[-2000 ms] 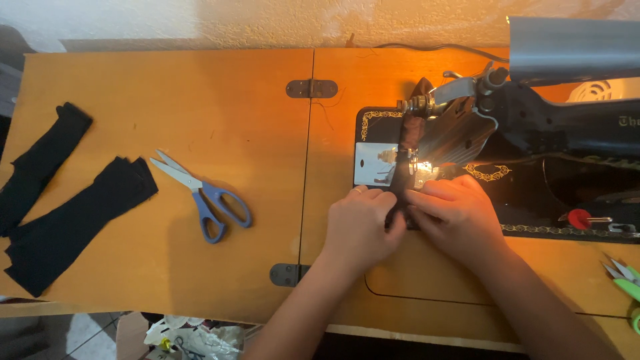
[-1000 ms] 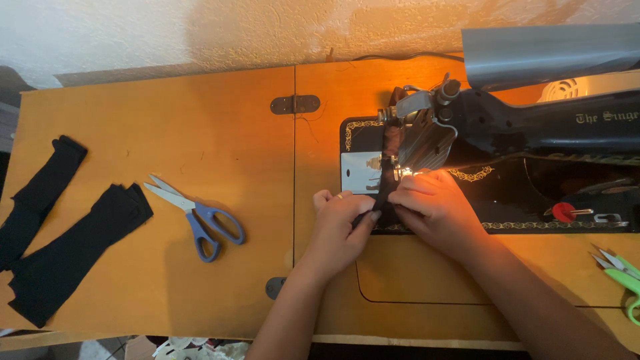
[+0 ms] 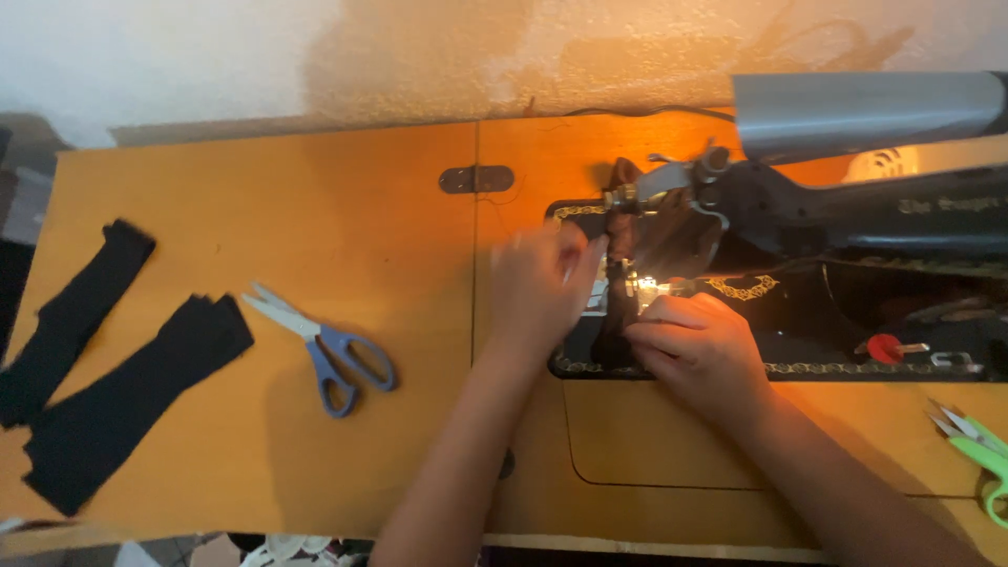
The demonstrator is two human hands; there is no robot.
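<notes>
A black Singer sewing machine (image 3: 787, 213) stands at the right, its lamp lit by the needle. A strip of dark fabric (image 3: 618, 331) runs front to back under its presser foot. My right hand (image 3: 705, 350) pinches the near part of this strip, just right of the foot. Blurred by motion, my left hand (image 3: 547, 279) is raised at the strip's left side, beside the needle area; whether its fingers grip anything is unclear. Blue-handled scissors (image 3: 319, 346) lie partly spread on the wooden table (image 3: 378, 236), left of my left hand.
Two black fabric pieces (image 3: 142, 394) (image 3: 79, 315) lie at the far left. Green-handled snips (image 3: 976, 453) rest at the right edge. A red round piece (image 3: 886, 348) is on the machine bed. Behind the machine is a grey curved sheet (image 3: 866, 114), near the wall.
My left hand has left the near end of the strip and moved toward the back, beside the needle area. My right hand stays at the fabric. The view has shifted.
</notes>
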